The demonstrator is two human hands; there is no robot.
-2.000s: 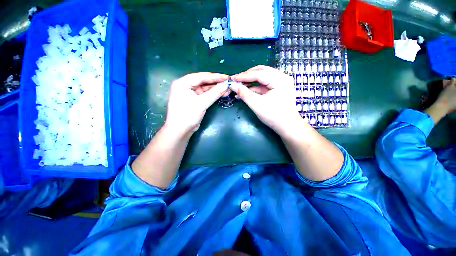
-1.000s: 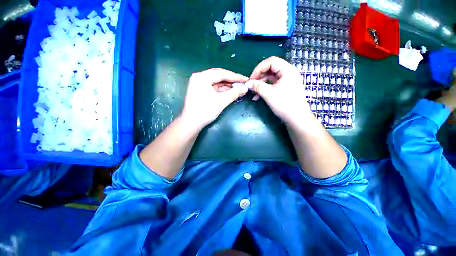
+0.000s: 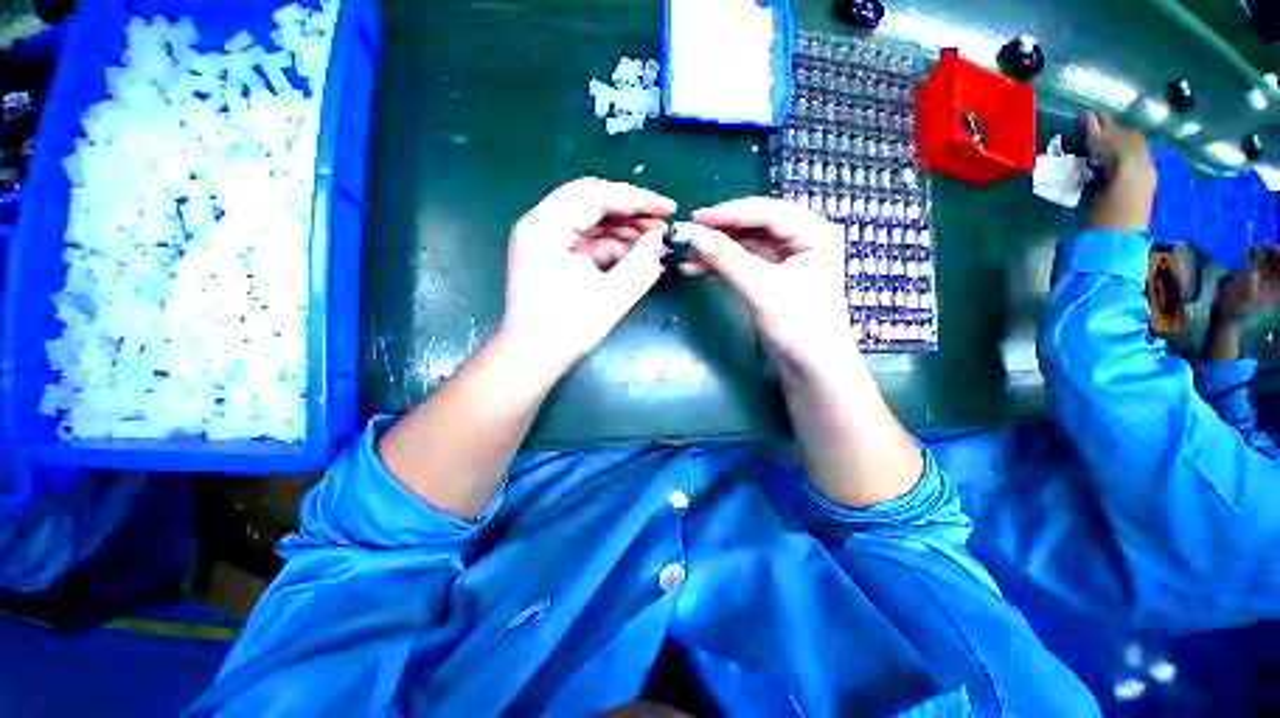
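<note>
A small dark part (image 3: pixel 680 241) is held between both hands above the dark-green tabletop. My left hand (image 3: pixel 583 274) pinches its left side with thumb and fingertips. My right hand (image 3: pixel 779 274) pinches its right side. The fingertips hide much of the part, so its exact shape cannot be told.
A large blue bin (image 3: pixel 341 253) of translucent white pieces stands at left. Ahead are a white-piece pile (image 3: pixel 626 94), a small blue bin (image 3: pixel 789 70) and a clear tray (image 3: pixel 856 183). A red bin (image 3: pixel 1018 133), crumpled white item (image 3: pixel 1063 175) and neighbour's arm (image 3: pixel 1123 323) are right.
The dark part shows more between my fingertips. The view has shifted, showing round black units along the far side. The neighbour's hand has reached forward beside the crumpled white item.
</note>
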